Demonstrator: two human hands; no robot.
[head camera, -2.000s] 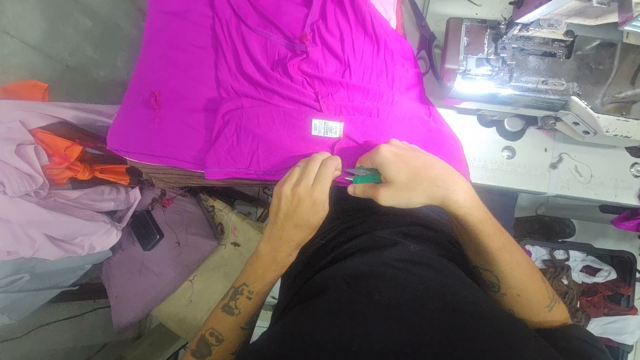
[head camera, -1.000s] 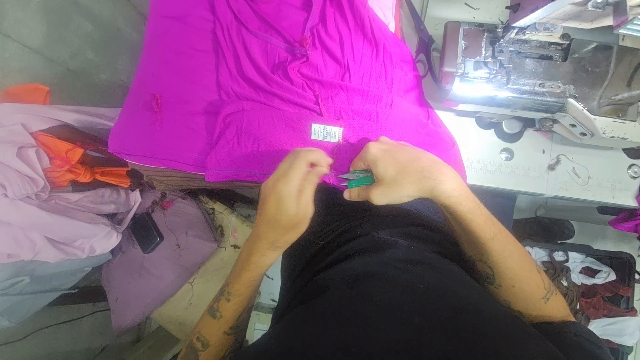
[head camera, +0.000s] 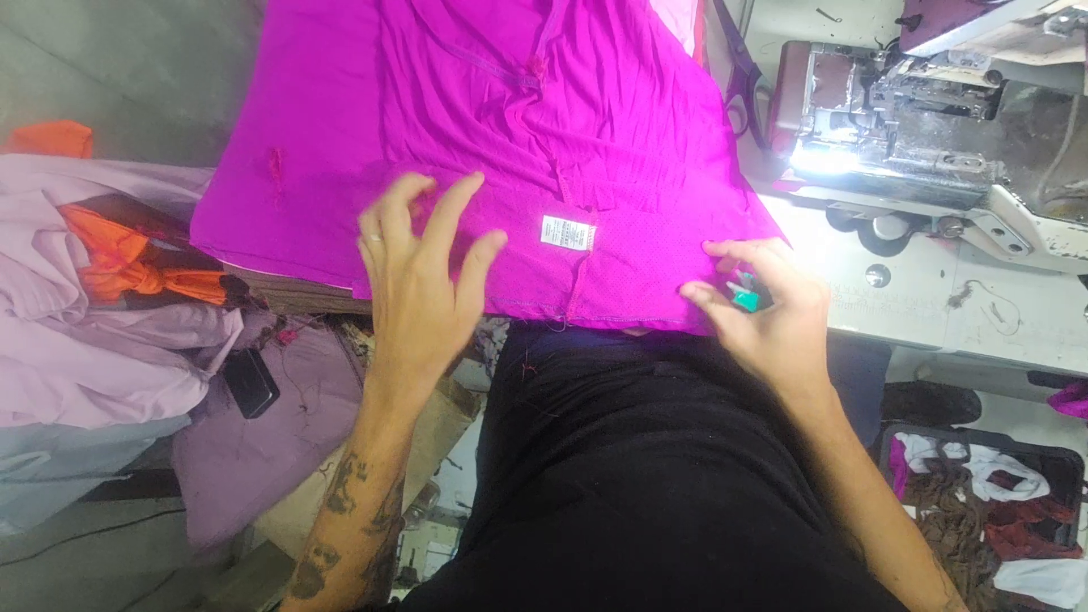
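Note:
A magenta garment (head camera: 476, 127) lies spread out, its near edge against the lap. On it, by a seam, is a white sewn-in label (head camera: 567, 232) bearing writing. My left hand (head camera: 425, 255) hovers over the garment left of the label, fingers spread and holding nothing. My right hand (head camera: 773, 297) is at the garment's right edge, with green-handled thread snips (head camera: 745, 293) held in the palm, mostly hidden by the fingers. The thumb and forefinger are apart beside the cloth. Loose threads hang at the near hem.
An industrial sewing machine (head camera: 901, 127) with its lamp lit stands at the right. Dark-handled scissors (head camera: 748, 93) lie between it and the garment. Pale pink cloth (head camera: 102, 340) and orange cloth (head camera: 127, 263) are at the left, near a black phone-like object (head camera: 251, 382). A bin (head camera: 1062, 463) holds scraps.
My hands have moved apart from the near hem by the label, left hand to the left and right hand to the right. The snips' blades, pointed at the hem before, are now drawn into the right hand.

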